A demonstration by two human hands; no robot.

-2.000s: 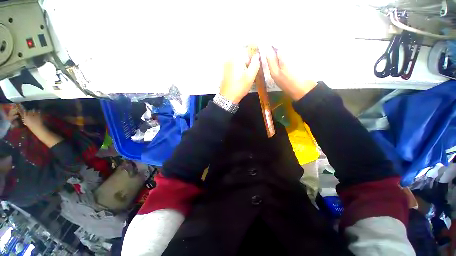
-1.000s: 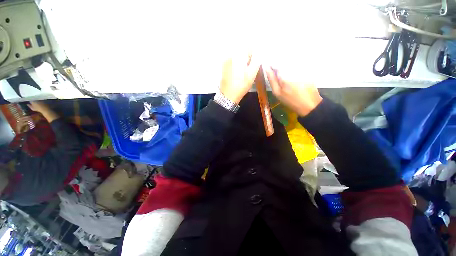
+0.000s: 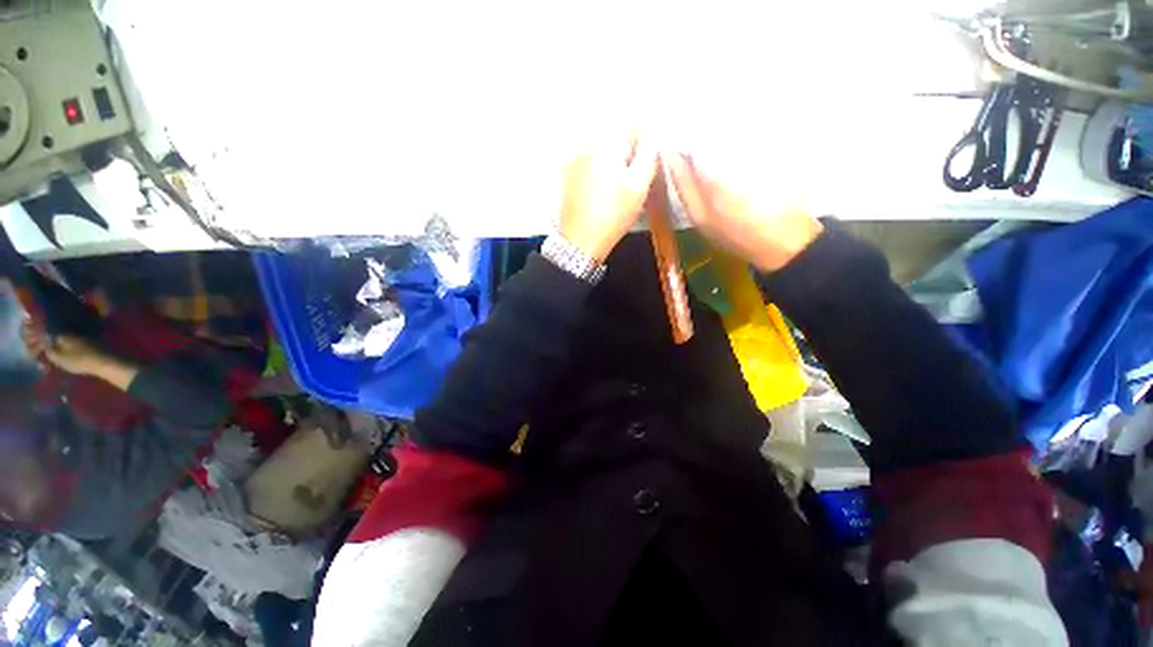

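Note:
The wooden ruler (image 3: 671, 272) is a narrow orange-brown strip. Its upper end lies between my hands and its lower end sticks out past the front table edge over my black apron. My left hand (image 3: 604, 196), with a silver band at the wrist, grips the ruler's upper part from the left. My right hand (image 3: 736, 209) is close beside the ruler on the right; overexposure hides its fingertips, and I cannot tell whether it holds something. White overexposed fabric (image 3: 417, 114) lies under and beyond my hands; its edges do not show.
Black-handled scissors (image 3: 980, 145) lie at the right near a white cable. A blue basket (image 3: 297, 341) with pale scraps hangs below the left table edge. A machine part with a red switch (image 3: 57, 95) is at upper left. Blue fabric (image 3: 1075, 316) hangs at right. Another person's hand (image 3: 76, 356) shows at left.
My right hand has shifted slightly down and back beside the ruler. My left hand and the ruler are a little nearer the front edge than at first. The other person's arms have moved.

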